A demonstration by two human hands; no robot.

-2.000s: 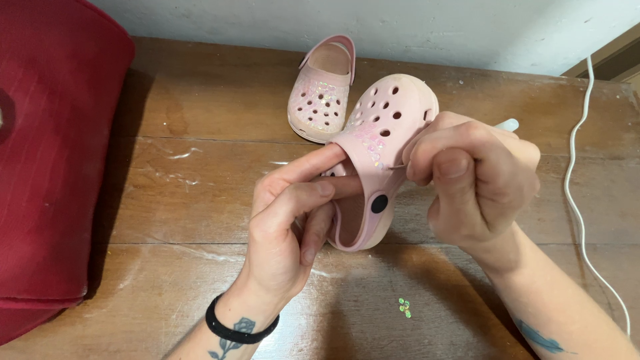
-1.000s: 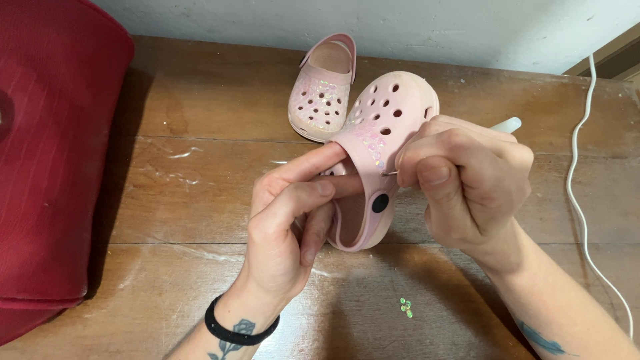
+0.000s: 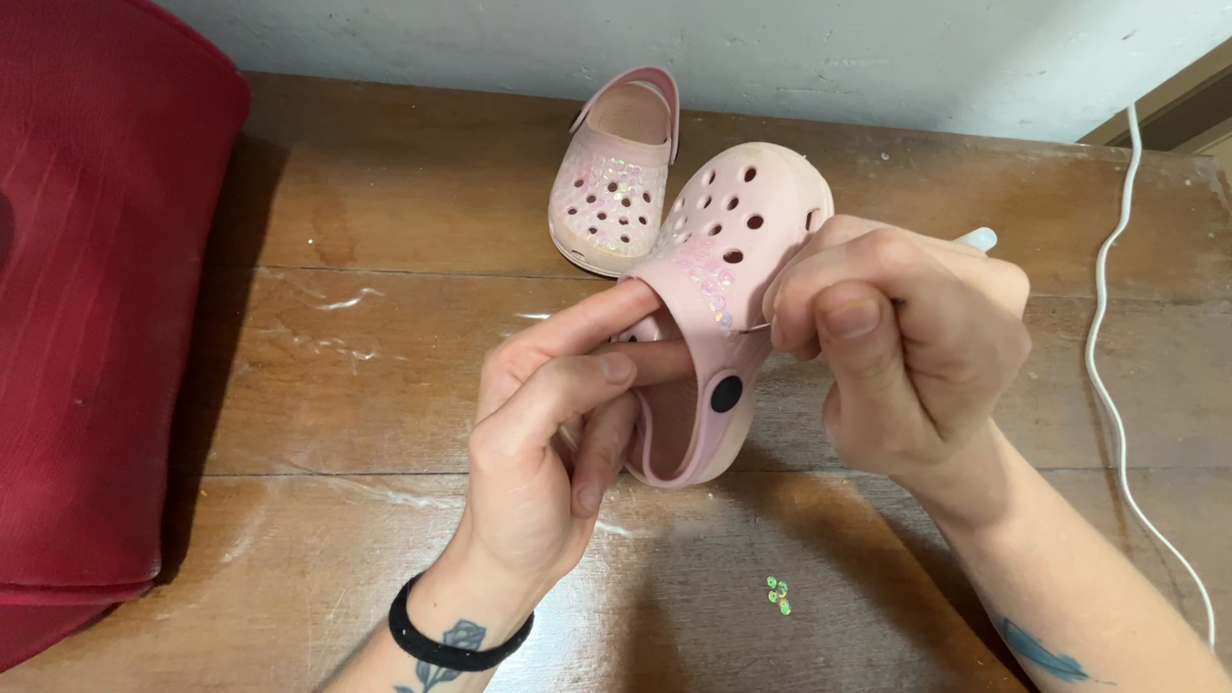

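Note:
A pink foam clog (image 3: 760,207) with holes and shiny sequins on its upper is held by my left hand (image 3: 558,414), whose fingers reach into its opening. My right hand (image 3: 895,337) is closed on a thin tool; its fine metal tip (image 3: 751,329) is at the clog's upper beside the sequins, above the black strap rivet (image 3: 727,394). The tool's pale handle end (image 3: 980,239) sticks out behind my right hand. A second pink clog (image 3: 616,207) with sequins stands behind, close to the held clog's left side. Several loose green sequins (image 3: 779,595) lie on the wood in front.
The wooden tabletop (image 3: 385,385) has scuffs and pale marks. A dark red fabric item (image 3: 106,289) fills the left side. A white cable (image 3: 1097,337) runs down the right side. Behind the table rises a pale wall (image 3: 731,58).
My right hand has shifted slightly between frames, its tool tip staying near the clog's sequins and plainer to see than two seconds ago. My left hand and both clogs hold their places.

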